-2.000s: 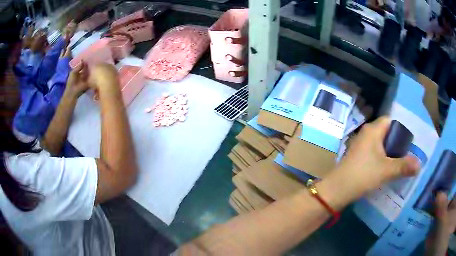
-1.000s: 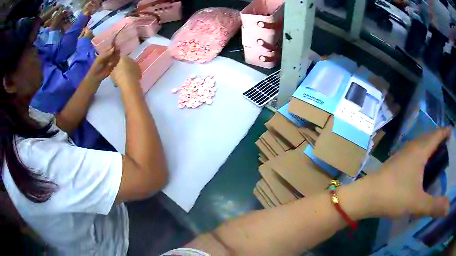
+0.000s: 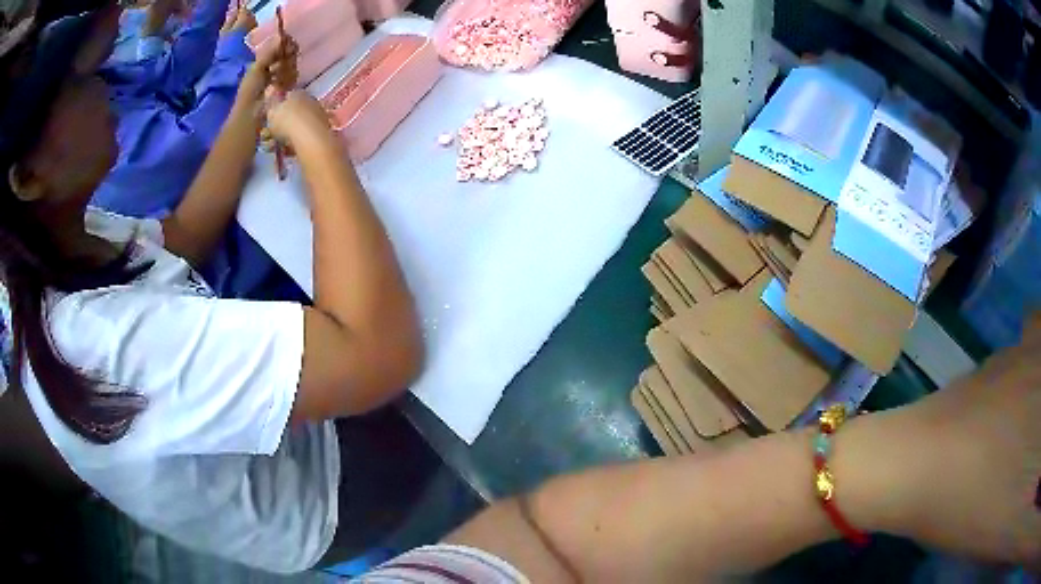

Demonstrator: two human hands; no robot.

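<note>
My left hand (image 3: 982, 462) is at the right edge of the picture. Its fingers are cut off by the edge, so what it holds cannot be seen. My left forearm with a red and gold bracelet crosses the bottom right. Beyond the forearm lies a fanned pile of flat carton blanks (image 3: 799, 137), light blue and white with dark product pictures, their brown flaps sticking out towards me. Blurred light blue shapes show at the far right, too unclear to name. My right hand is out of the picture.
A neighbour (image 3: 183, 365) in a white shirt sits at left, handling a pink basket piece. Pink small parts (image 3: 500, 139) lie on a white sheet (image 3: 457, 319). A pink parts bag (image 3: 502, 32), pink baskets (image 3: 656, 40), a grid sheet (image 3: 662, 137) and a metal post (image 3: 733, 86) stand behind.
The view has turned right-to-left, so the pile and neighbour sit further right. My left hand has passed out to the right edge. The carton and my right hand, seen earlier, have left view.
</note>
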